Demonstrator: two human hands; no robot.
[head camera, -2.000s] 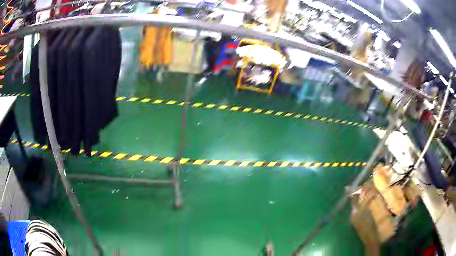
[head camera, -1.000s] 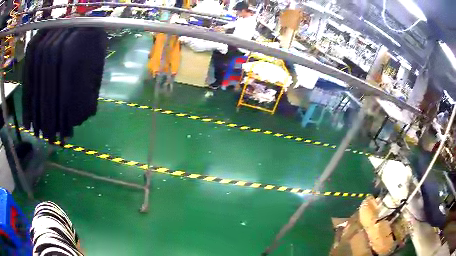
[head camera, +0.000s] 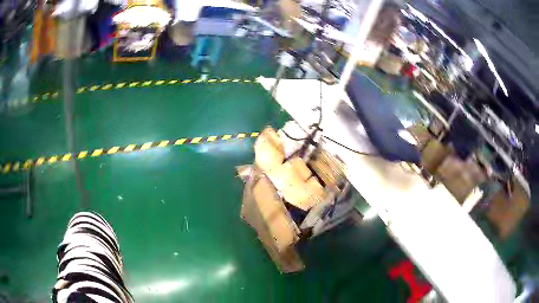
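No hand is in view. A black-and-white striped sleeve (head camera: 90, 260) rises from the bottom edge at the lower left, and the hand at its end cannot be seen. A long white-topped table (head camera: 440, 242) runs diagonally from the centre to the lower right. A dark navy cloth (head camera: 378, 118) lies across its far part, blurred. Open cardboard boxes (head camera: 269, 210) with brown pieces stand on the floor beside the table.
A red stool (head camera: 409, 281) is at the table's near left side. A yellow-framed cart (head camera: 136, 44) with white cloth and a light blue stool (head camera: 205, 50) stand at the back. Yellow-and-black tape (head camera: 136, 147) crosses the green floor. A blurred metal post (head camera: 70, 112) stands left.
The view has swung right. The hanging dark garments and the curved rail overhead have left the picture. The white table and boxes now show nearer the centre. The striped sleeve shows larger.
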